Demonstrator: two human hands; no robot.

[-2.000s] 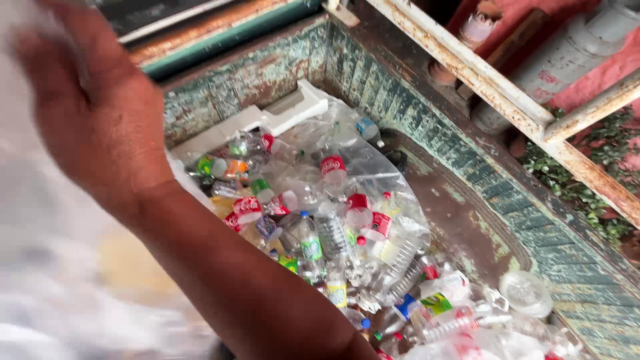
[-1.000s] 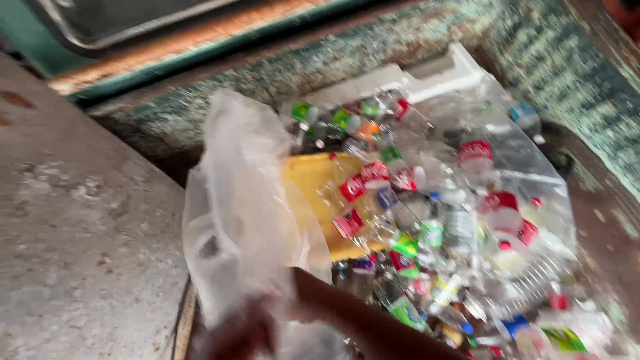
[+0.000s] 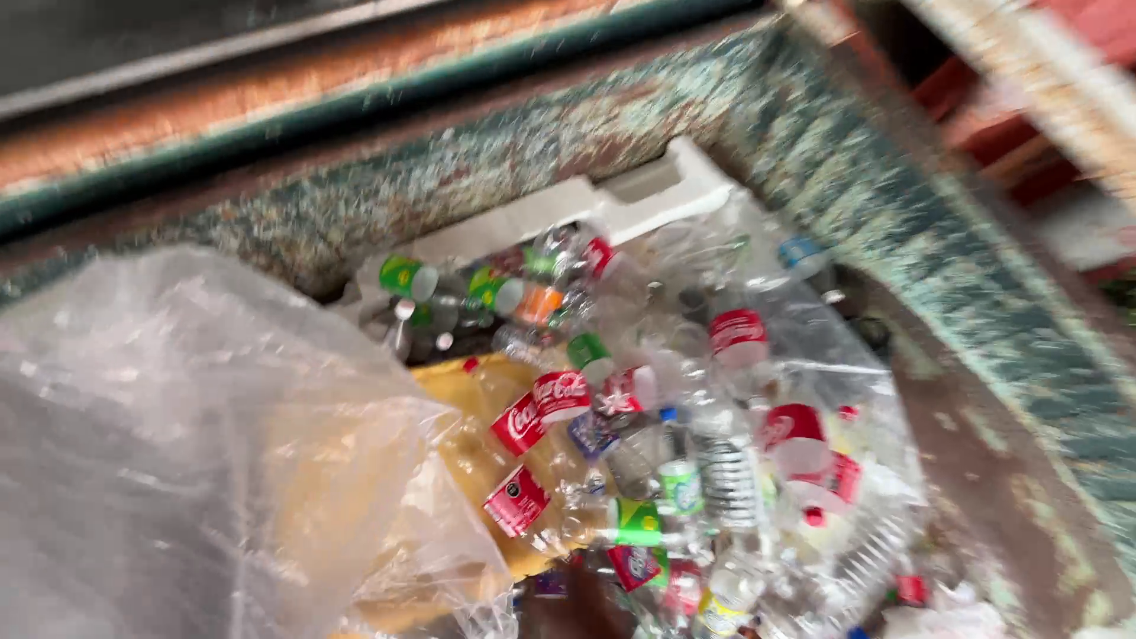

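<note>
A large translucent plastic bag [image 3: 204,444] spreads over the lower left of the view, partly covering a yellow sheet-like piece [image 3: 470,444]. To its right lies a heap of empty plastic bottles [image 3: 728,461], some with red Coca-Cola labels, others with green or orange ones. A blurred dark patch of skin [image 3: 577,608] at the bottom edge, beside the bag, appears to be part of a hand or arm; which one, and what its fingers do, cannot be told. No other hand shows.
The worn, painted metal wall [image 3: 497,160] of a truck bed runs behind the heap, and the ribbed side wall [image 3: 941,266] slopes along the right. A white foam piece [image 3: 657,195] leans by the back wall. Clear plastic sheeting [image 3: 834,355] lies among the bottles.
The translucent bag, bunched up a second ago, now spreads wide over the left. The arm that crossed the view earlier has mostly left it at the bottom. The view has shifted.
</note>
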